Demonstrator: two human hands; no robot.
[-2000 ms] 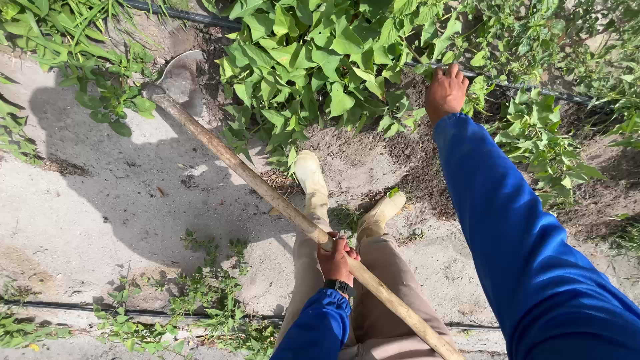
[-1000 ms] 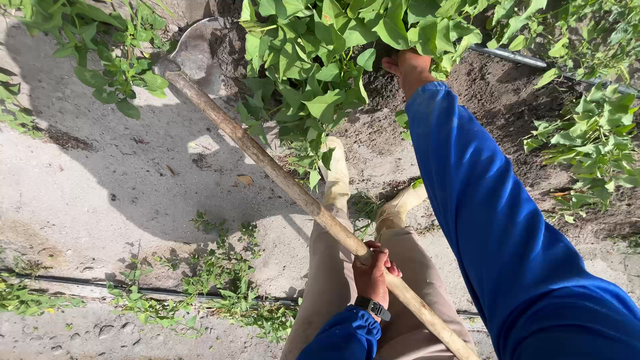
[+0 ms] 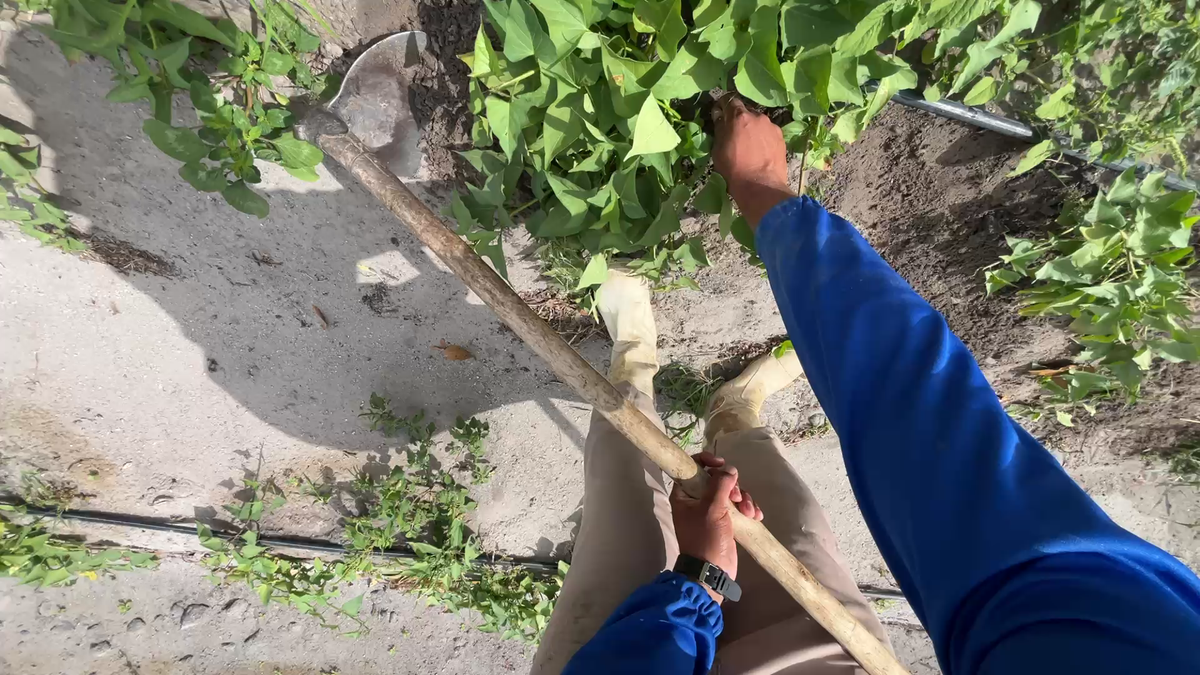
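My left hand (image 3: 711,511), with a black watch at its wrist, is closed round the wooden handle of a hoe (image 3: 553,347). The hoe's worn metal blade (image 3: 380,98) rests at the upper left, on soil beside the leafy bed. My right hand (image 3: 748,150) reaches in among the broad green leaves of the vine plants (image 3: 600,122) at the top centre. Its fingers are hidden under the foliage, so whether they grip a stem cannot be told.
Black irrigation tubing (image 3: 984,117) crosses the bed at the upper right, and another line (image 3: 309,544) runs along the lower left through low weeds (image 3: 412,516). My light boots (image 3: 630,319) stand on sandy ground by the bed's edge. A leafy clump (image 3: 1116,291) grows at the right.
My right hand has moved from beside the tubing, left into the foliage, where its fingers are now covered. My left hand keeps its hold on the hoe handle.
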